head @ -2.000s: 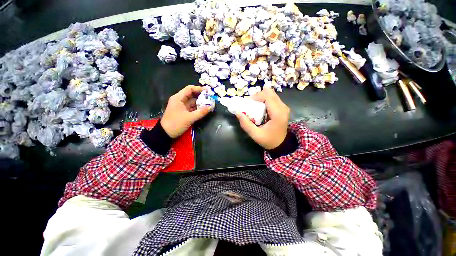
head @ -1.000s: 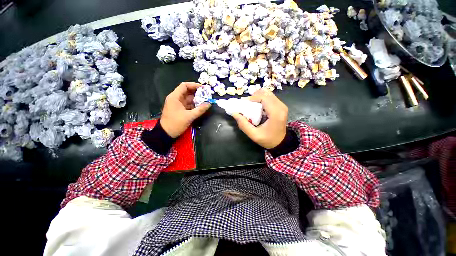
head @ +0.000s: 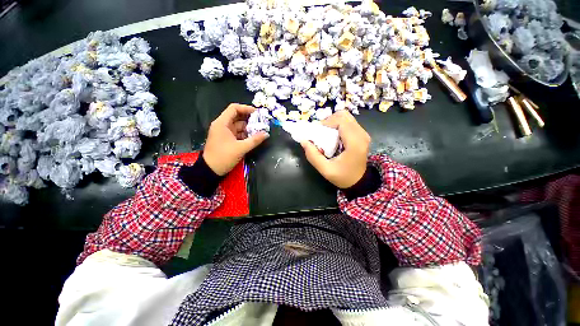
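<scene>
My left hand [head: 229,141] holds a small ruffled white-lilac flower head [head: 257,121] in its fingertips. My right hand [head: 344,150] is closed around a white glue bottle [head: 311,136], its blue nozzle tip pointing left at the flower head. The tip is close to the flower head's right side; I cannot tell if they touch. Behind my hands lies a pile of unfinished flower heads [head: 331,60], whitish with yellow-orange parts. To the left is a pile of larger grey-lilac flower heads [head: 70,118].
A red pad [head: 234,196] lies by my left forearm at the table edge. Gold-coloured rods [head: 518,116], a dark-handled tool [head: 478,102] and a crumpled white cloth [head: 486,70] lie at right. A metal bowl [head: 563,77] holds grey-blue flower heads. A clear plastic bag [head: 528,255] is below the table.
The bottle's nozzle tip has moved from the lower side of the flower head up to its right side, a little away. The flower head has turned slightly in my left fingertips.
</scene>
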